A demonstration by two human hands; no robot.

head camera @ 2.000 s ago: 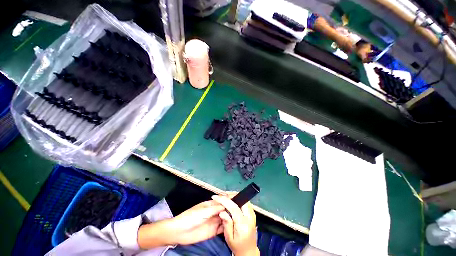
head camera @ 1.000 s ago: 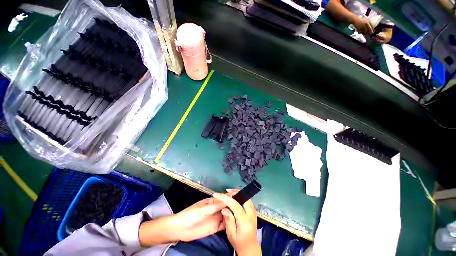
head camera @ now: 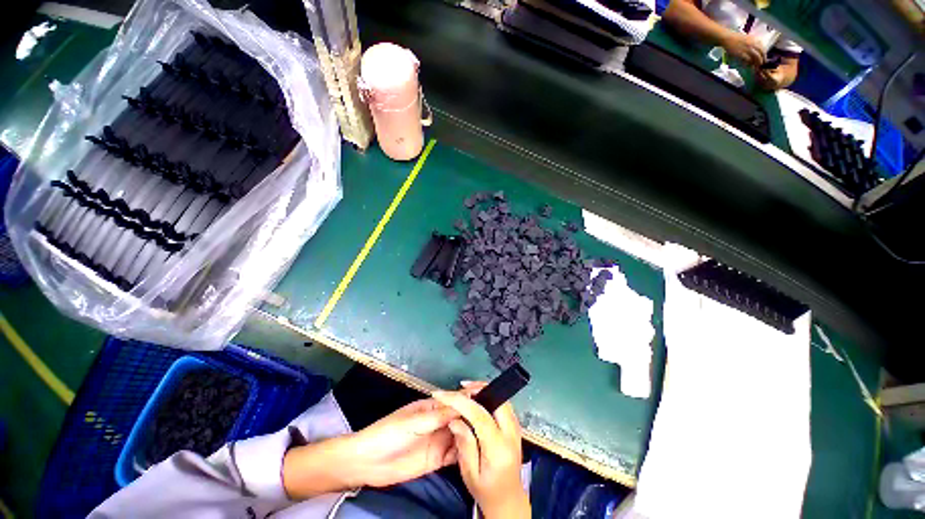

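A black tubular housing [head camera: 503, 387] is held tilted above the bench's front edge, its open end pointing up and right. My right hand [head camera: 490, 451] is closed around it. My left hand [head camera: 390, 444] meets my right at the housing's lower end; its fingertips are partly hidden. A loose heap of small dark chips [head camera: 519, 272] lies mid-bench, with a small cluster of black housings [head camera: 438, 260] at its left. A row of black housings [head camera: 743, 294] lies at the far end of a long white sheet [head camera: 725, 405].
A clear bag of black parts [head camera: 183, 162] lies at left. A pink flask [head camera: 394, 106] stands by a metal post [head camera: 340, 81]. A blue bin [head camera: 193, 411] sits below left. A white cloth [head camera: 622, 329] lies beside the heap. Another person's hands [head camera: 761, 61] are opposite.
The camera view has shifted, moving the bench items within the picture. My hands and the housing hold almost the same pose. The other person's hands have come together.
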